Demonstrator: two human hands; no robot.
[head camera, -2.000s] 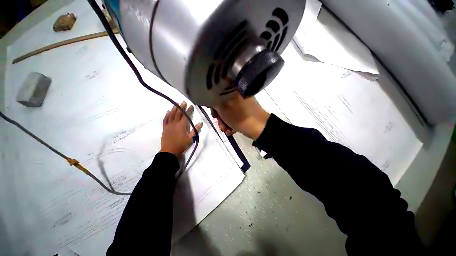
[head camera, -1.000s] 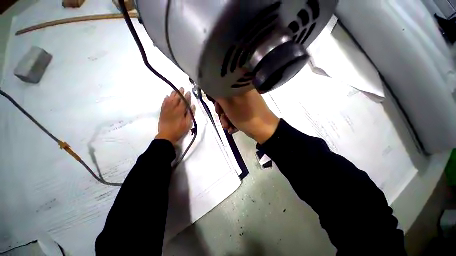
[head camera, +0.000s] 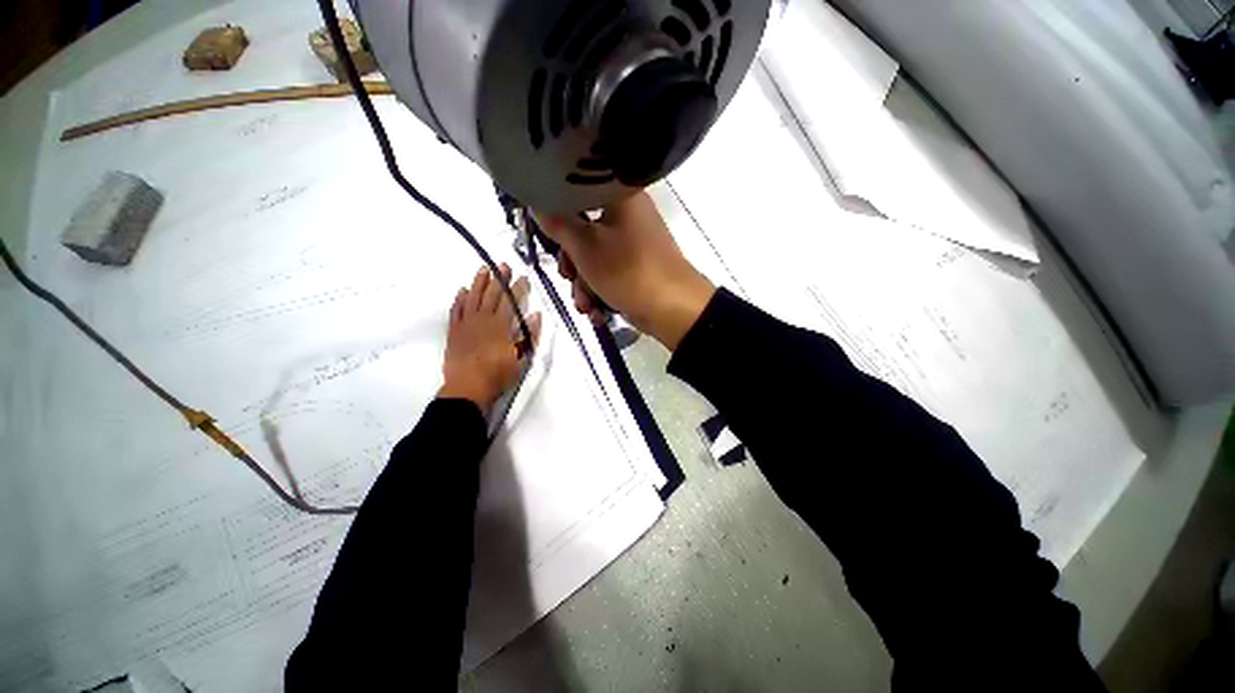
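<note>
The silver motor of the straight knife (head camera: 576, 95) fills the top middle, its dark knob towards me. My right hand (head camera: 630, 264) is closed on the machine's handle just under the motor; the handle is mostly hidden. My left hand (head camera: 485, 339) lies flat on the paper marker (head camera: 366, 203), fingers spread, left of the cut line. The power cable (head camera: 413, 190) passes over its fingers. The fabric lay shows as a dark edge (head camera: 637, 406) along the cut, right of the left hand. The blade is mostly hidden.
A grey block (head camera: 114, 218), a brown block (head camera: 217, 49) and a long wooden strip (head camera: 224, 103) lie on the paper at left. A taped cable (head camera: 203, 422) crosses it. A small scrap (head camera: 725, 440) lies on the table (head camera: 704, 569). A large white roll (head camera: 1056, 163) is at right.
The machine and my right hand have moved away from me along the cut, and the dark slit beside the paper is longer. My left hand stays flat on the paper. The camera view has shifted.
</note>
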